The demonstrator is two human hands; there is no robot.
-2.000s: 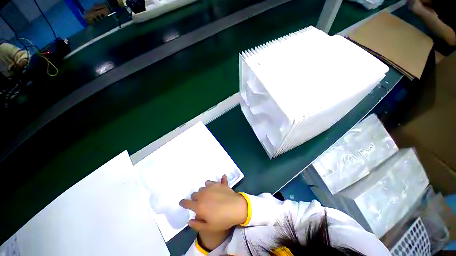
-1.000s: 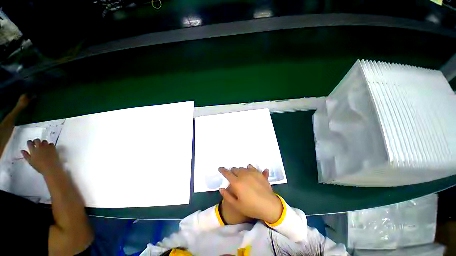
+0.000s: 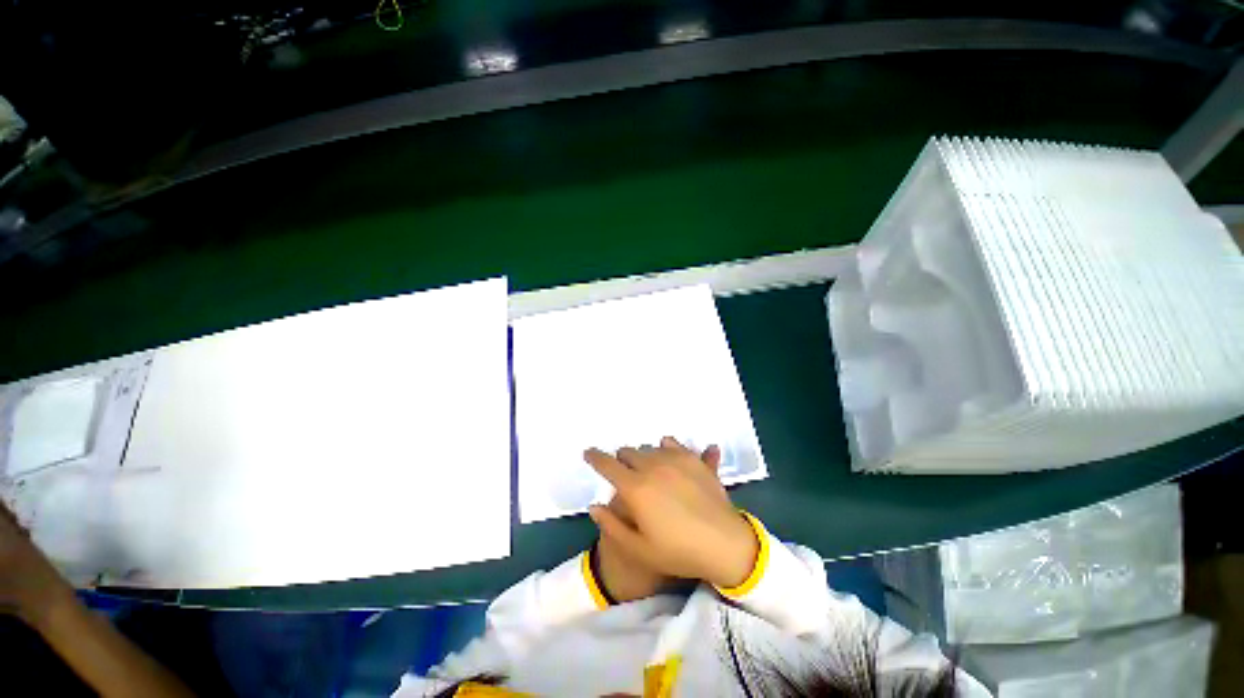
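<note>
A white moulded tray lies on the green bench in front of me, with faint hollows along its near edge. My right hand rests over that near edge, palm down, fingers partly spread, holding nothing visible. My left hand is crossed beneath it; only its back near the yellow cuff shows, and its fingers are hidden. A large blank white sheet lies just left of the tray.
A stack of ribbed white trays stands at right. Plastic-wrapped white bundles sit below the bench. A co-worker's arm is at lower left, near a blurred pale item. The green conveyor runs beyond the pale rail.
My view has turned left and levelled. My hands stay crossed at the tray's near edge. The co-worker's hand has drawn back to the lower left, and a blurred pale item shows over the sheet's left end.
</note>
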